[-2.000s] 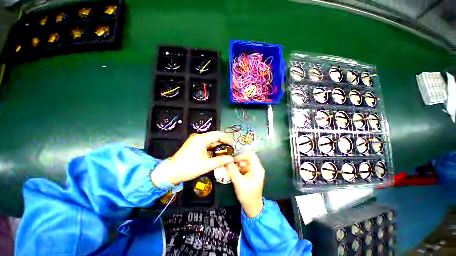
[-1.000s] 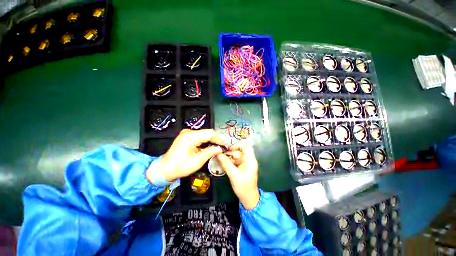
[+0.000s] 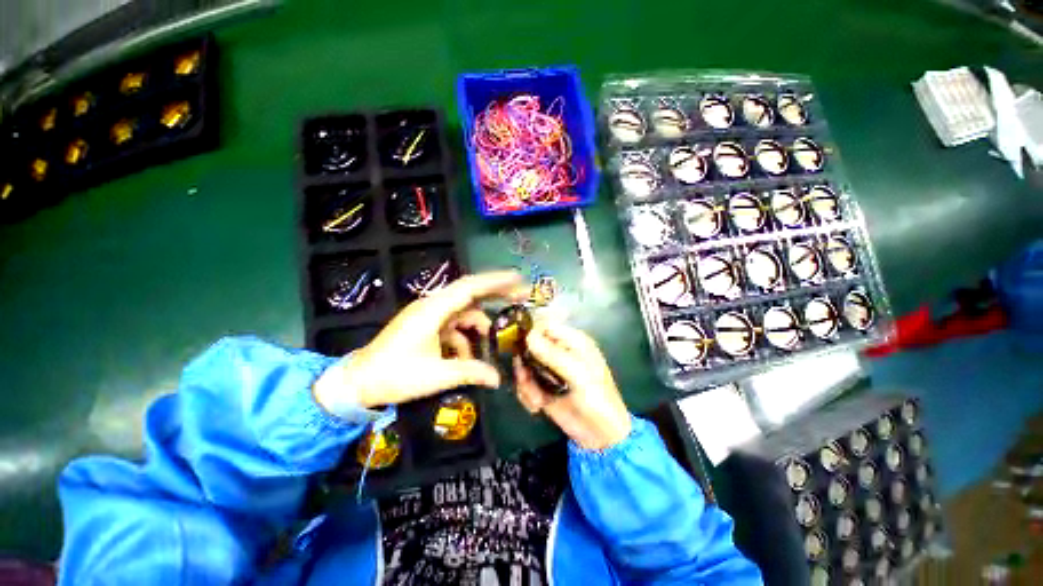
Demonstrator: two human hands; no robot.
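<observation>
My left hand (image 3: 418, 349) and my right hand (image 3: 578, 378) meet above the right edge of the black pocket tray (image 3: 391, 271). A round housing (image 3: 510, 332), black-rimmed with gold inside, is between them, tilted; the left fingers are spread around its left side. My right fingers are on it and also hold a dark piece (image 3: 544, 372), partly hidden. The tray holds worked units with coloured wires in its upper pockets and gold housings (image 3: 455, 417) in its near pockets.
A blue bin (image 3: 583, 137) of pink-red wires is ahead. Loose wires (image 3: 542, 286) and a slim white tool (image 3: 586, 243) lie below it. A clear tray of silver discs (image 3: 749, 372) is right, a stacked tray (image 3: 755, 504) lower right, a gold-housing tray (image 3: 212, 115) far left.
The view has shifted and turned slightly. The hands have opened somewhat, and the housing's gold inside shows between them again. The silver disc seen below the fingers is no longer visible.
</observation>
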